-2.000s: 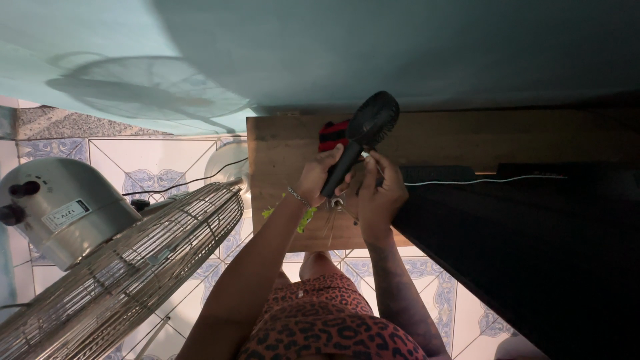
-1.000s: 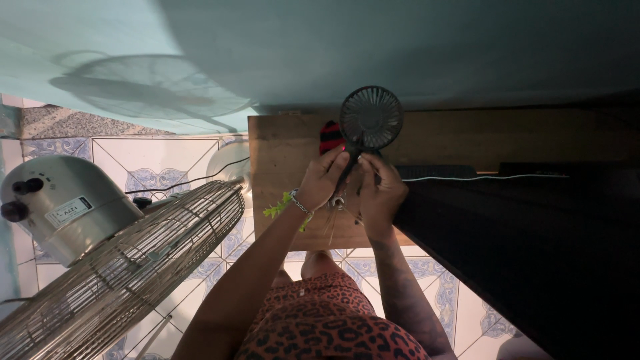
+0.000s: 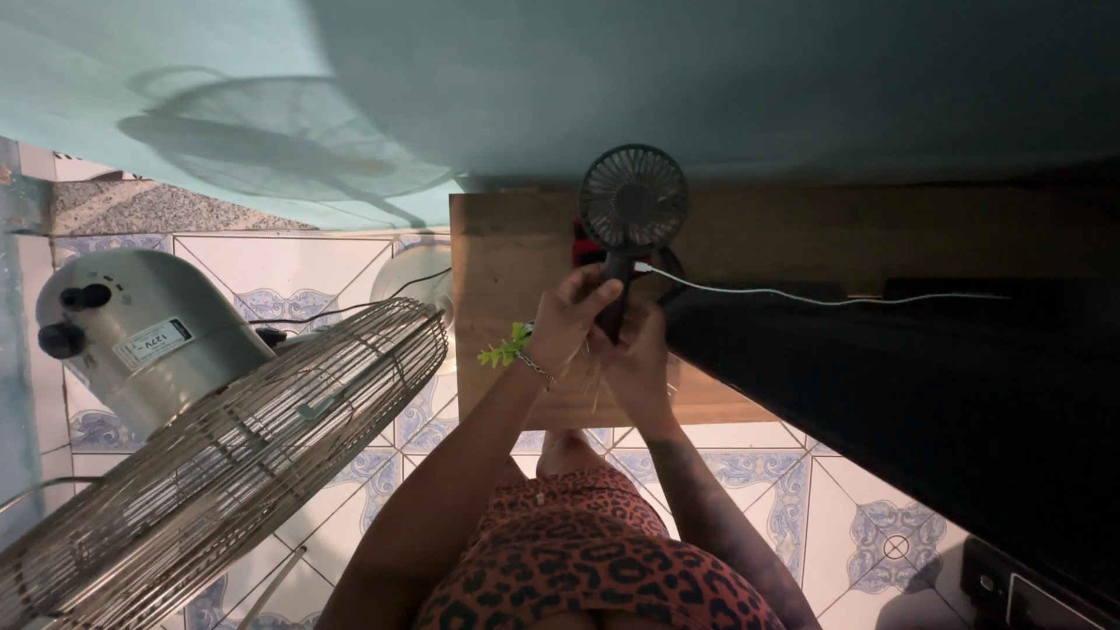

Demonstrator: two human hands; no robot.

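Observation:
A small black handheld fan (image 3: 634, 199) is upright over the wooden table, its round grille toward me. My left hand (image 3: 570, 319) grips its handle, with the thumb lying across it. My right hand (image 3: 636, 350) is at the lower end of the handle, its fingers around it. A white cable (image 3: 770, 291) runs from the right, and its plug (image 3: 643, 268) is beside the handle; whether it is plugged in cannot be told. A red and black object (image 3: 588, 247) lies partly hidden behind the fan. A green plant sprig (image 3: 503, 346) shows beside my left wrist.
A large metal fan with a wire cage (image 3: 262, 437) stands at the left, near the wooden table (image 3: 490, 254). A big dark panel (image 3: 875, 376) covers the table's right side. The teal wall (image 3: 542, 79) rises behind. A black cable (image 3: 376, 304) runs left of the table.
The small fan has turned from a slanted, side-on pose to upright with its grille facing me. My right hand has moved down to the handle's lower end.

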